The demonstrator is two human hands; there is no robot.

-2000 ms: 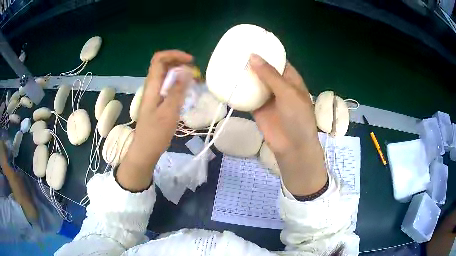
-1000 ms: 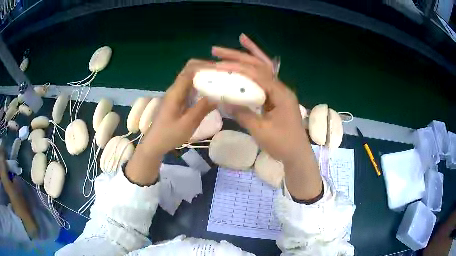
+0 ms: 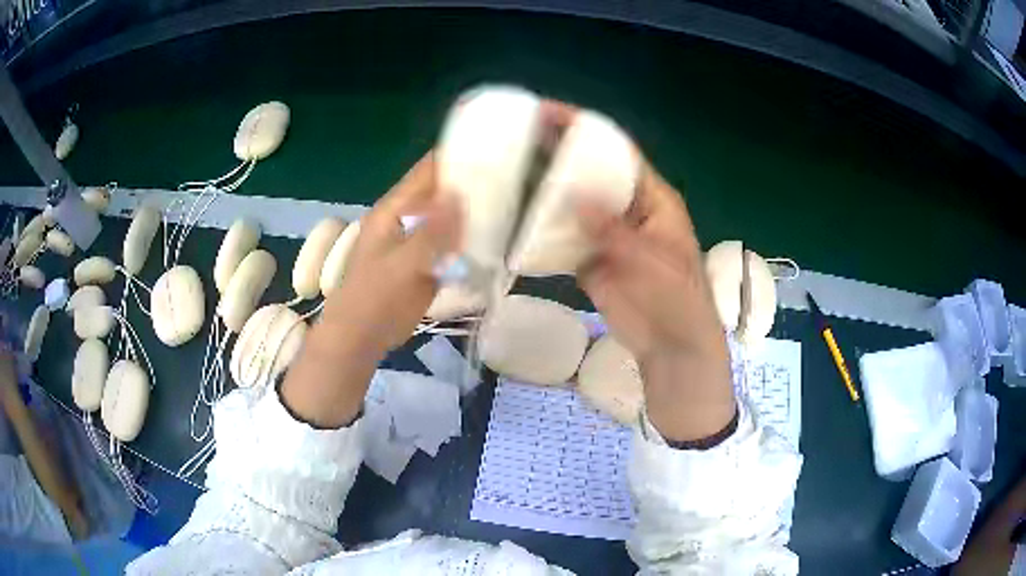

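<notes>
Two cream rounded pieces, a left one [image 3: 488,158] and a right one [image 3: 587,180], are held up side by side over the green belt. A dark gap between them narrows downward. Blur hides whether they are two units or halves of one. My left hand [image 3: 394,259] grips the left piece, with bits of a white wiping cloth [image 3: 414,223] at its fingers. My right hand [image 3: 653,270] grips the right piece. Blurred white cord hangs below them. More cream units [image 3: 531,340] lie under my hands, partly on a printed form [image 3: 551,456].
Several corded units [image 3: 178,305] lie at left, one [image 3: 261,132] on the green belt [image 3: 788,146]. Crumpled white wipes [image 3: 419,411] lie near my left sleeve. A yellow-orange pen [image 3: 838,362], white stack [image 3: 906,407] and clear boxes [image 3: 937,512] are at right. Another person's arm [image 3: 39,439] is far left.
The single unit seen edge-on between my hands now shows as two pieces with a gap. My hands are further apart. The unit on the belt has moved right.
</notes>
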